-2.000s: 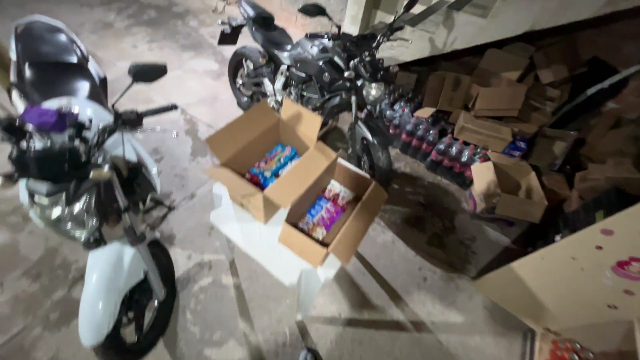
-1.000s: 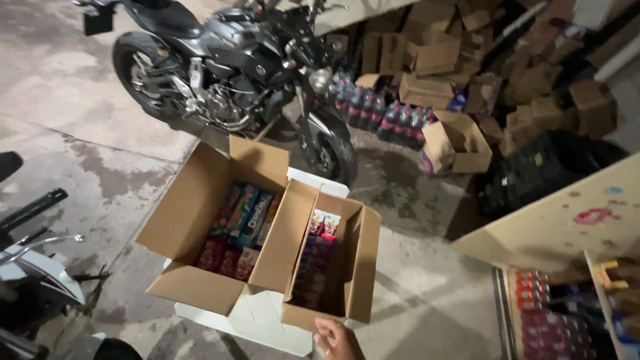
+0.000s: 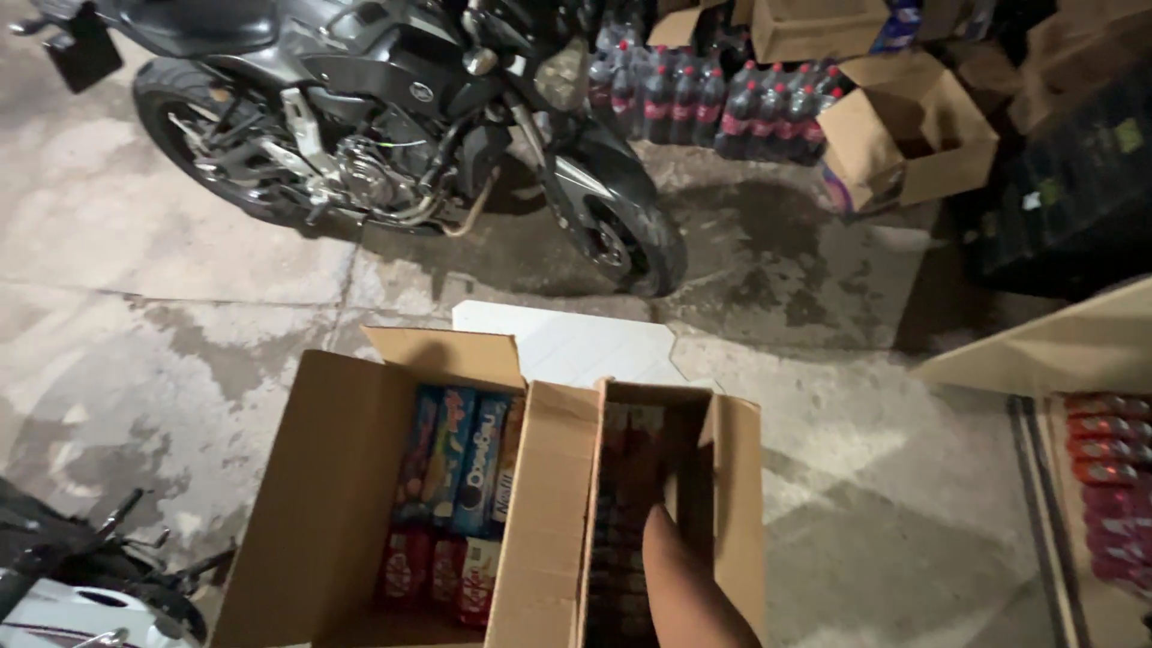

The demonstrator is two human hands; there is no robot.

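Two open cardboard boxes stand side by side on a white board. The left cardboard box holds blue packs of cookies and red KitKat packs. Over the right cardboard box reaches part of a hand, seen as one extended finger or thumb; the rest is cut off by the bottom edge. It looks like my right hand, but what it touches or holds is not visible. The contents of the right box are dark and partly hidden. My left hand is not in view.
A dark motorcycle stands behind the boxes, and part of a white one at lower left. Packs of dark soda bottles, an open carton and black crates lie beyond. A case with red-orange goods is at right.
The view has moved in closer to the boxes. A hand, not seen two seconds ago, was at the near edge of the right box one second ago and now reaches over it.
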